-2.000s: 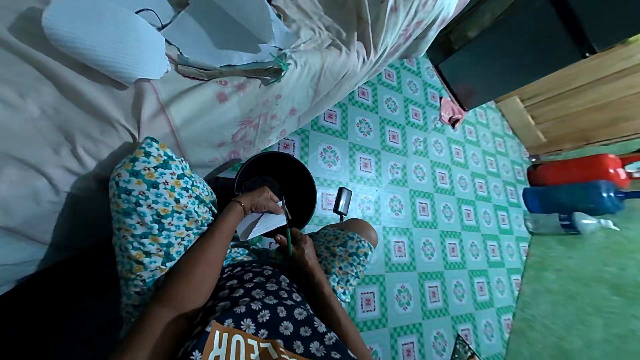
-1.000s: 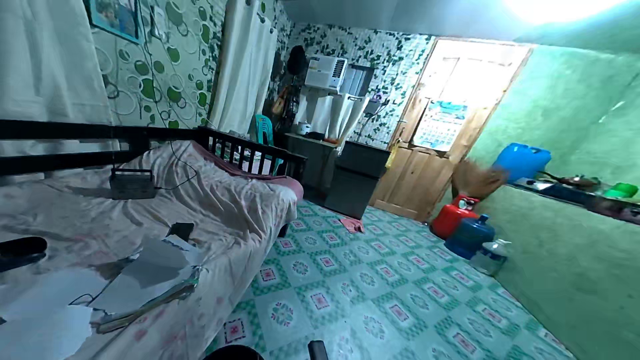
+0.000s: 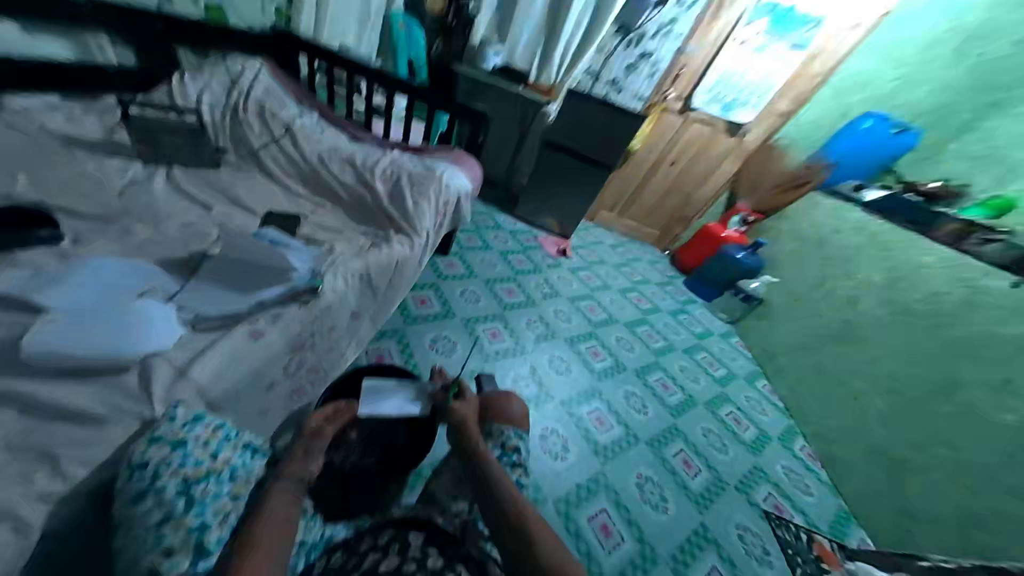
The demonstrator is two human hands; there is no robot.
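A small white rectangular piece, perhaps paper or card (image 3: pixel 394 398), spans the gap between my hands above a black bucket (image 3: pixel 372 464). My left hand (image 3: pixel 324 436) grips its left edge. At its right end is my right hand (image 3: pixel 458 408), closed around a green-handled tool (image 3: pixel 454 390) whose thin dark blade or shaft points up and away; blur hides whether it is scissors or a knife. The bucket stands between my knees, beside the bed.
White sheets and cut pieces (image 3: pixel 104 316) lie on the bed (image 3: pixel 384 208) at left. A red gas cylinder (image 3: pixel 712 240), a blue water jug (image 3: pixel 724 270) and a clear bottle (image 3: pixel 740 300) line the green wall. A pink cloth (image 3: pixel 554 246) lies on the tiled-pattern floor.
The view has swung up and partly back down. Two seconds ago my hands were close together; now they are farther apart, with the white piece stretched between them.
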